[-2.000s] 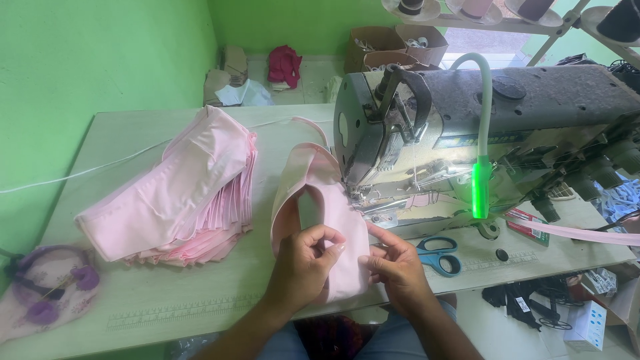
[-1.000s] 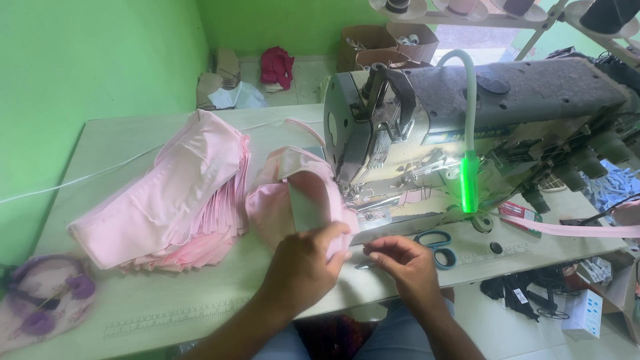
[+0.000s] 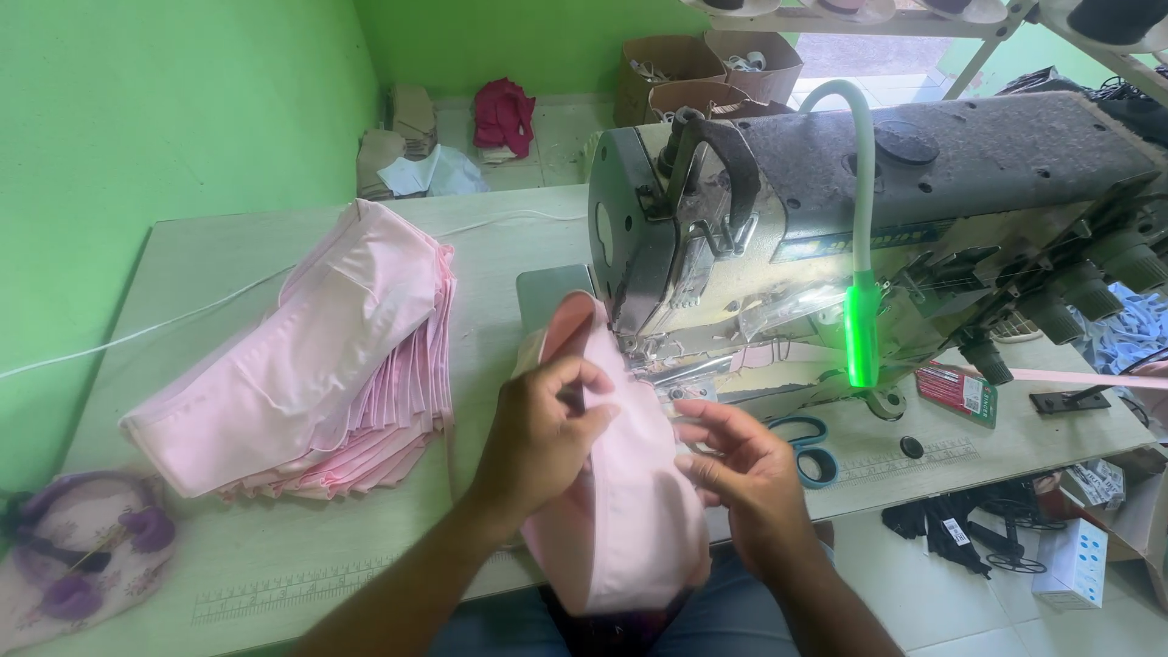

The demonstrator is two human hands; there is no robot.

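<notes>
A pink fabric garment piece (image 3: pixel 639 493) lies in front of the industrial sewing machine (image 3: pixel 876 182), its lower end hanging over the table's front edge. My left hand (image 3: pixel 547 438) pinches the piece between thumb and fingers, near its raised band. At the right edge of the cloth is my right hand (image 3: pixel 744 470), fingers bent and close to the fabric; whether it grips the cloth is unclear. The upper part of the piece reaches the needle area, which is partly hidden. A pile of folded pink pieces (image 3: pixel 319 356) rests on the table to the left.
Blue-handled scissors (image 3: pixel 815 461) and a black disc (image 3: pixel 911 446) lie right of my right hand, near a red needle packet (image 3: pixel 958 392). A green-lit lamp (image 3: pixel 861 333) hangs before the machine. Purple headphones (image 3: pixel 82 557) sit at the table's left. Cardboard boxes (image 3: pixel 671 64) stand behind.
The pink piece has turned and now extends down over the table's front edge. My left hand has shifted its hold on the cloth. My right hand has come back beside the fabric's edge.
</notes>
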